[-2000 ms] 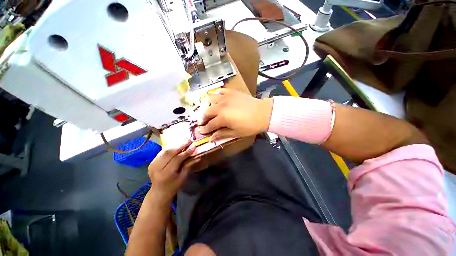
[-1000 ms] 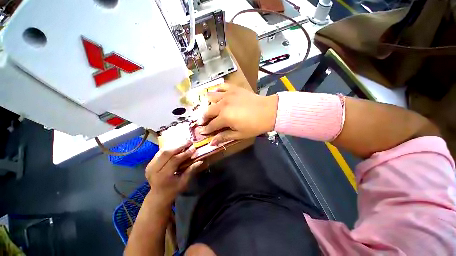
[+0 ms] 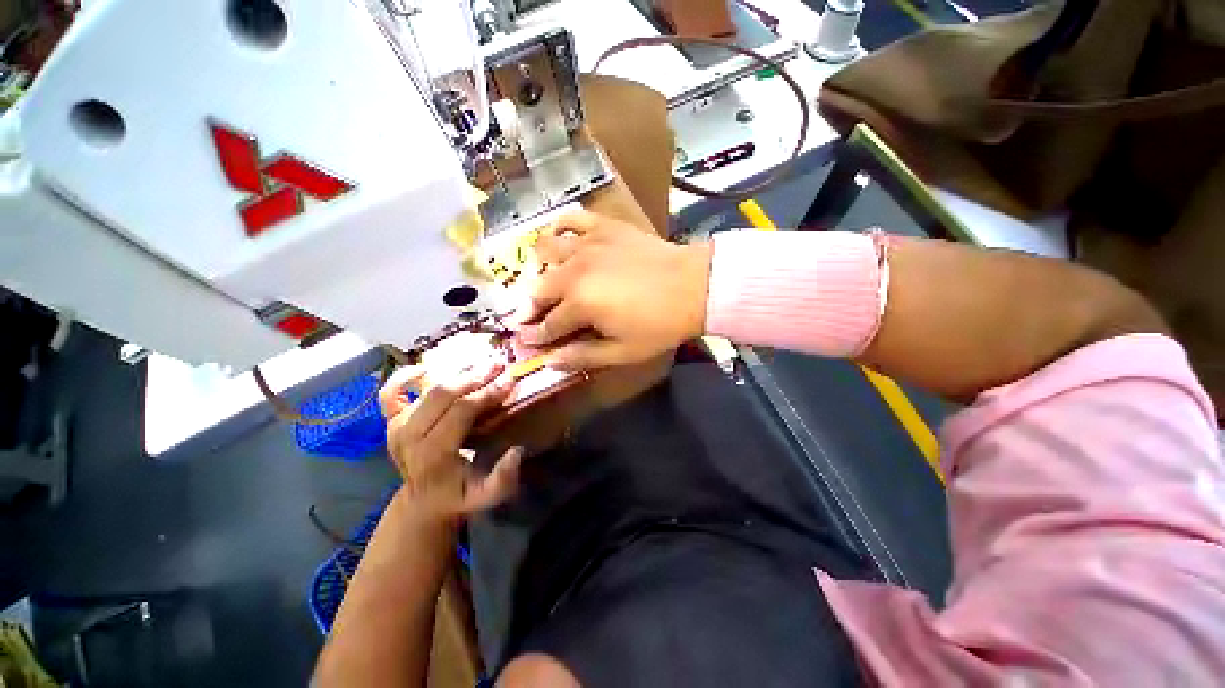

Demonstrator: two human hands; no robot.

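Observation:
The brown bag body (image 3: pixel 631 135) lies under the white sewing machine head (image 3: pixel 289 175) and the silver clamp bracket (image 3: pixel 544 148). The yellow template (image 3: pixel 540 363) lies over it, partly hidden by both hands. My right hand (image 3: pixel 611 296) is on the template's right side, fingers bent, fingertips down at a small reddish piece; whether they grip it is unclear. My left hand (image 3: pixel 450 437) has its fingers on the template's front left edge and its thumb apart, pointing right. The needle area is hidden by the head and fingers.
Dark brown bags (image 3: pixel 994 108) lie on the side table at the right. A thin brown strap (image 3: pixel 806 114) loops over the white machine table (image 3: pixel 202 410). A reddish-brown piece (image 3: pixel 699 16) lies behind. Blue baskets (image 3: pixel 347 414) are below left.
My left thumb has come away from the bag's front edge and spread out. My right hand stays over the template. The whole view has shifted slightly.

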